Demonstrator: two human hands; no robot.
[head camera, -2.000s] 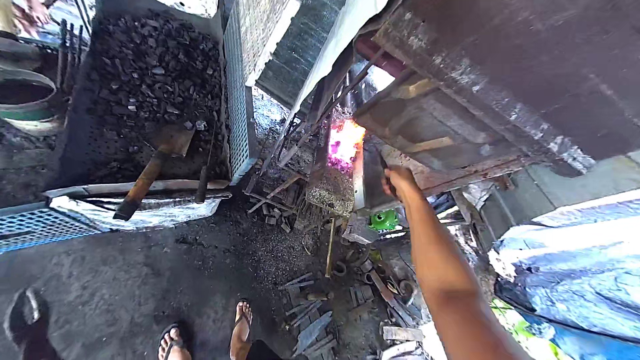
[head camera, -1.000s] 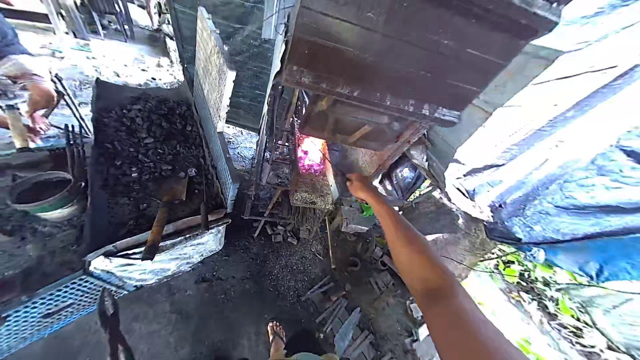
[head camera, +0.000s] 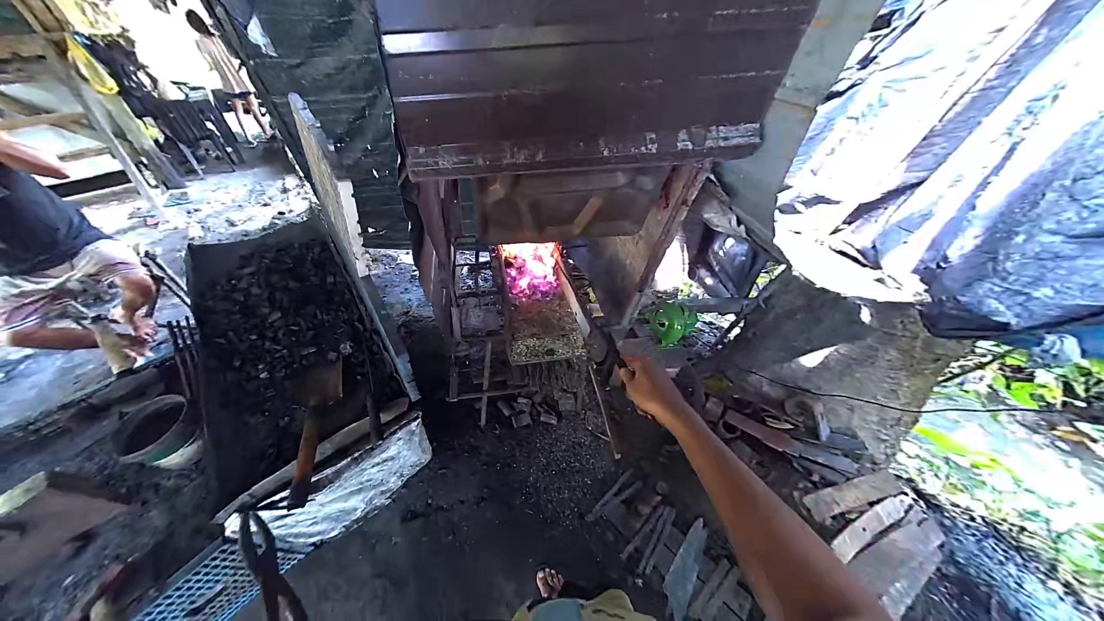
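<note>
My right hand (head camera: 651, 388) reaches forward at the centre right, its fingers curled round the end of a dark handle (head camera: 604, 349) beside the forge. Left of that handle, hot coals (head camera: 530, 272) glow pink and orange in the trough of the forge (head camera: 548, 332), under a dark metal hood (head camera: 586, 95). My left hand is out of view. Dark tongs (head camera: 267, 565) rise into the lower left of the view; whatever holds them is hidden. A shovel with a wooden handle (head camera: 306, 453) rests on the charcoal (head camera: 272, 310) in a bin at the left.
A person (head camera: 60, 241) crouches at the far left, and another person (head camera: 226, 65) is farther back. A round bucket (head camera: 155, 431) stands left of the bin. Metal scraps (head camera: 686, 565) lie on the ground near my foot (head camera: 548, 582). A green object (head camera: 671, 323) sits right of the forge.
The view has swung noticeably. My right hand stays at the dark handle beside the forge. The crouching person shows more fully at the left now.
</note>
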